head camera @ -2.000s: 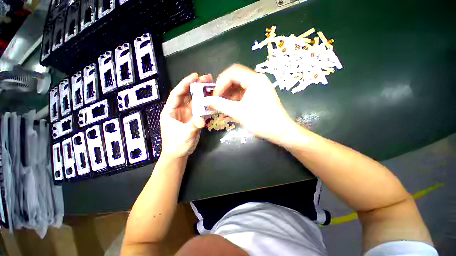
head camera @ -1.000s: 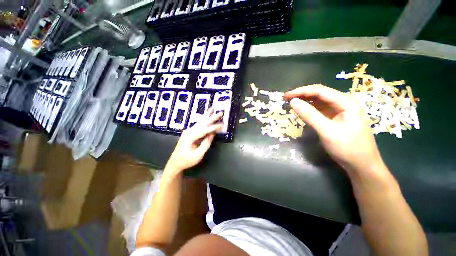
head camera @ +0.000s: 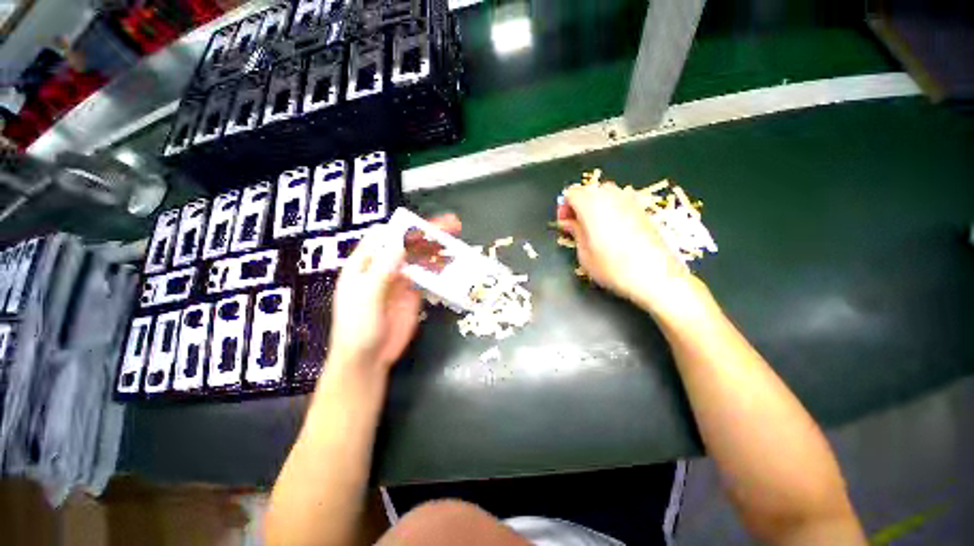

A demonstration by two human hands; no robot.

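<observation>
My left hand (head camera: pixel 368 304) holds a white plastic housing (head camera: pixel 457 279) with dark cut-outs, tilted above a scattered pile of small pale offcuts (head camera: pixel 500 317). My right hand (head camera: pixel 614 240) is at the left part of the pile of white and yellow-orange strips (head camera: pixel 684 226), fingertips down and together. Whether a strip is between the fingertips cannot be told. The black parts tray (head camera: pixel 310 320) at the left holds white housings in upright rows with a sideways row between. Its lower right part shows bare black tray.
Stacked black trays (head camera: pixel 427 117) with housings stand behind the working tray. A pale stack of sheets (head camera: pixel 66 373) is at far left, with a small fan (head camera: pixel 134 187) above it. A metal rail (head camera: pixel 513 154) and post (head camera: pixel 660 69) edge the green belt.
My left hand has moved from the tray and now holds a housing over the offcuts. My right hand has moved from the offcuts to the strip pile. The camera view has shifted.
</observation>
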